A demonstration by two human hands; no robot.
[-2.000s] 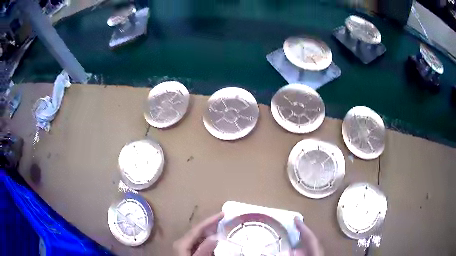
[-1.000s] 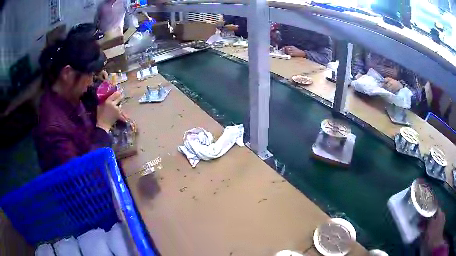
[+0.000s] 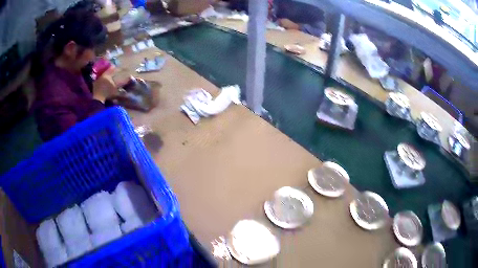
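Neither my left hand nor my right hand is in view. Round ribbed metal discs lie on the tan bench, one very bright [image 3: 254,242], one behind it [image 3: 289,207] and one near the belt edge [image 3: 328,179]. Several more lie at the lower right, such as this one [image 3: 369,210]. A pegged plate with a disc on top [image 3: 404,165] sits on the green belt, and another one [image 3: 337,108] sits farther up.
A blue crate [image 3: 173,233] holding white packets [image 3: 97,214] stands lower left. A crumpled white cloth [image 3: 209,103] lies on the bench by a grey upright [image 3: 256,57]. A person in a dark purple top [image 3: 63,107] works beyond the crate. More plates with discs [image 3: 430,127] are across the belt.
The view has swung from the discs in front to the crate side, then slightly back. Both hands, first at the white plate and disc, are gone; a hand by a belt plate one second ago is also gone.
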